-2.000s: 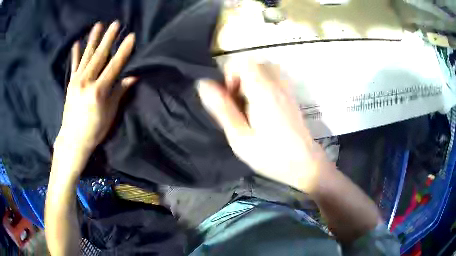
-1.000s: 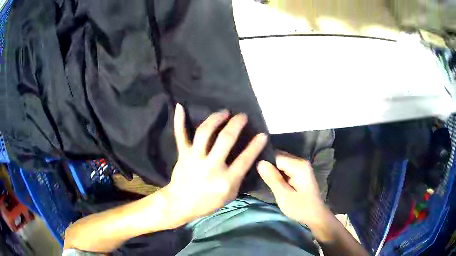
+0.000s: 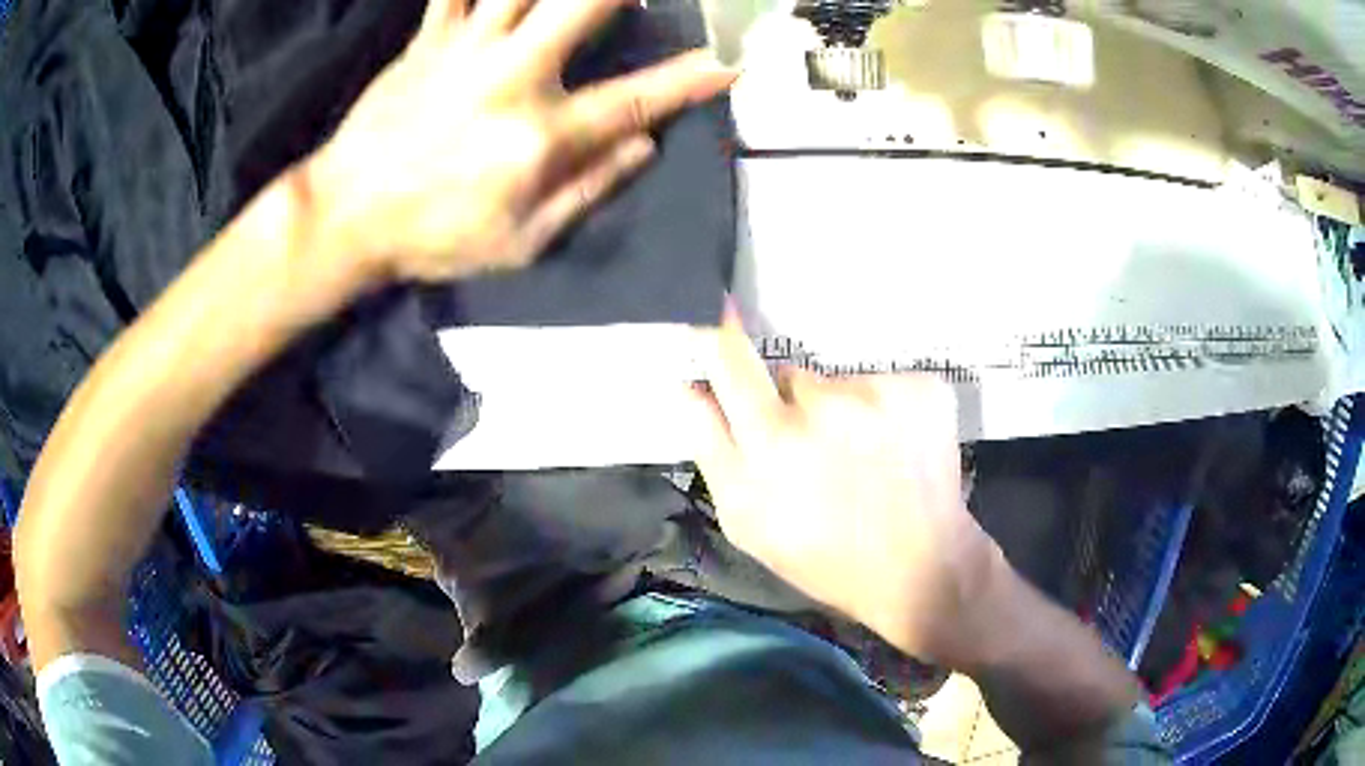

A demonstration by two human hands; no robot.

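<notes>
The dark cloth panel [image 3: 659, 240] lies over the left of the white tabletop [image 3: 1033, 255], its straight right edge running up to the machine. My left hand [image 3: 479, 150] rests on the cloth with fingers spread; some fingertips are cut off by the top edge. My right hand [image 3: 838, 479] is at the table's front, its index fingertip at the lower right corner of the panel. Whether it pinches the cloth is unclear. The needle area is not clearly visible.
The cream sewing machine head [image 3: 1287, 90] is at top right, above the machine bed [image 3: 958, 120]. A printed scale [image 3: 1168, 352] runs along the table's front. Blue baskets [image 3: 1287, 629] stand on either side of the lap, with dark cloth [image 3: 330, 659] low left.
My left hand has moved up and away from my right hand. The cloth's front edge has moved up, uncovering white tabletop. My right hand has moved slightly up and left.
</notes>
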